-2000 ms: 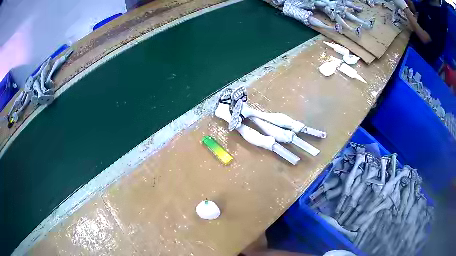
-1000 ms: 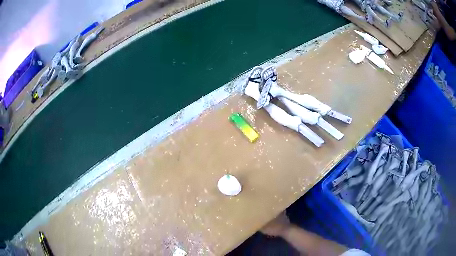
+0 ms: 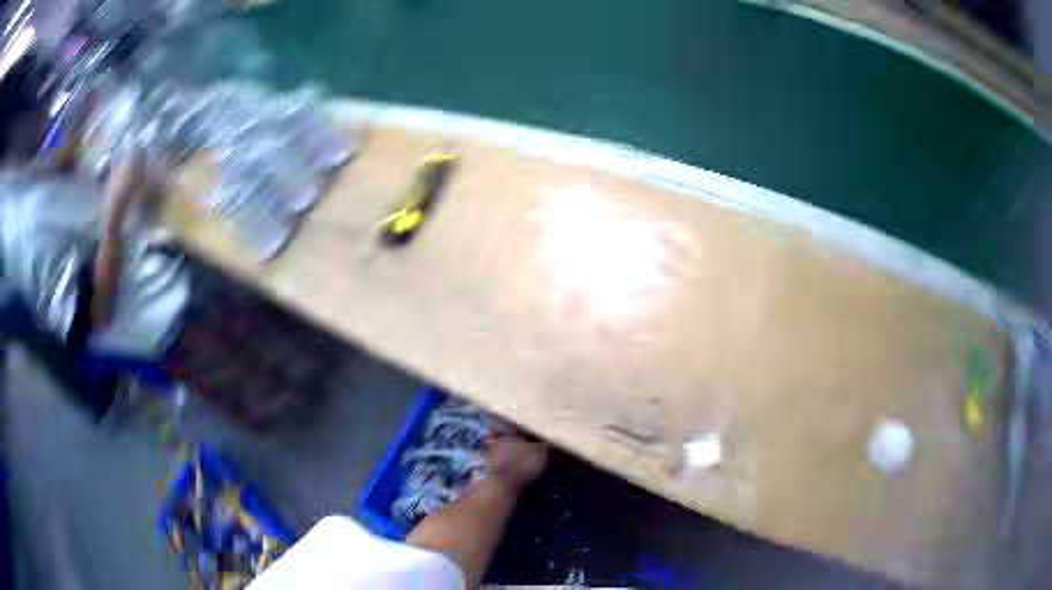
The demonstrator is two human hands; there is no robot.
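My left hand [image 3: 517,459] reaches from the bottom, past a white sleeve, to the bench's front edge over a blue crate [image 3: 383,490]. The hand is blurred and its fingers are partly hidden, so I cannot tell if it holds anything. Grey-white parts [image 3: 444,455] lie in the crate beside my forearm. My right hand is out of the picture. The glue bottle [image 3: 889,446], a white blob, sits on the bench at the right. The white scrap [image 3: 703,449] lies left of it.
A black-and-yellow utility knife [image 3: 418,202] lies on the tan bench [image 3: 519,300]. The green-yellow lighter [image 3: 977,386] is at the far right. The green belt [image 3: 692,92] runs behind. Piled grey-white parts [image 3: 260,161] and another person [image 3: 104,265] are at left; a floor crate [image 3: 237,496] holds brown-and-blue parts.
The view has swung left and is blurred. The three legs and the right-hand crate have left the picture. My right hand is out of view, and my left hand has come into view.
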